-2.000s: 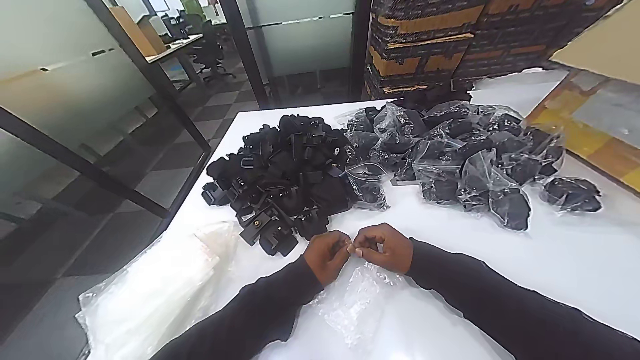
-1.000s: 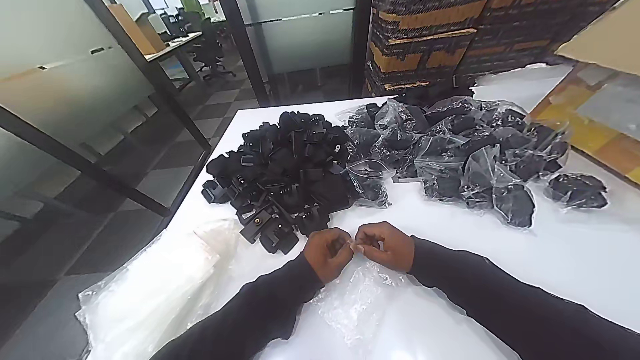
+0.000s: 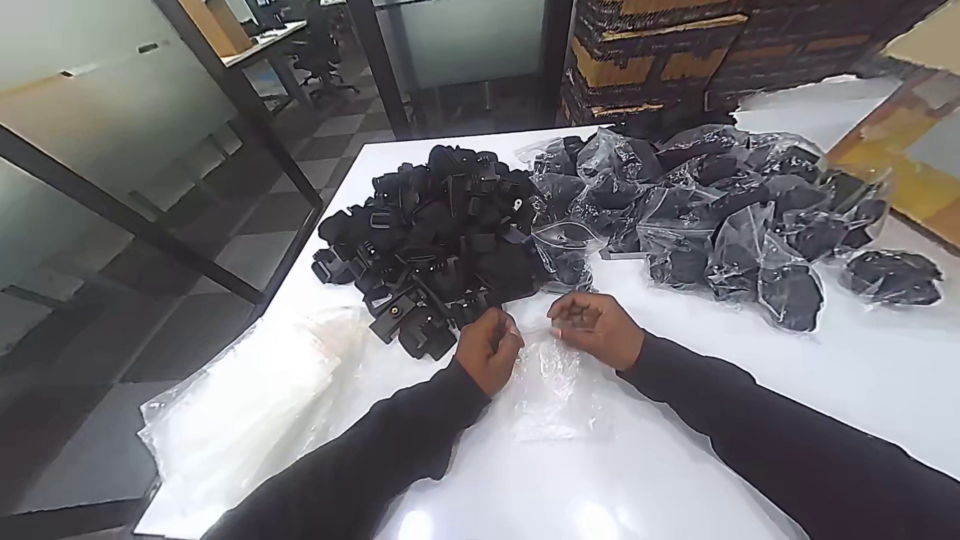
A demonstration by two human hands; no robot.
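Note:
Between my hands, a clear plastic bag (image 3: 555,382) hangs over the white table. My left hand (image 3: 489,351) pinches its upper left edge between thumb and fingers. My right hand (image 3: 596,328) is at the bag's upper right edge with fingers curled; whether it grips the plastic is unclear. Just beyond my left hand lies a heap of loose black plastic parts (image 3: 450,232), some shaped like mounts or clips. Right of the heap, several clear zip bags with black items inside (image 3: 679,255) are piled together. A stack of flat clear bags (image 3: 255,390) lies at the left.
The white table (image 3: 847,382) runs under everything. A cardboard box with yellow tape (image 3: 900,157) stands at the right edge. Stacked cartons in dark wrap (image 3: 649,60) rise behind the table. Frosted glass panels in dark frames (image 3: 112,97) stand at the left.
My hands were close together at the bag's edge; now they are apart, the right one having moved right, and more of the bag's top shows between them.

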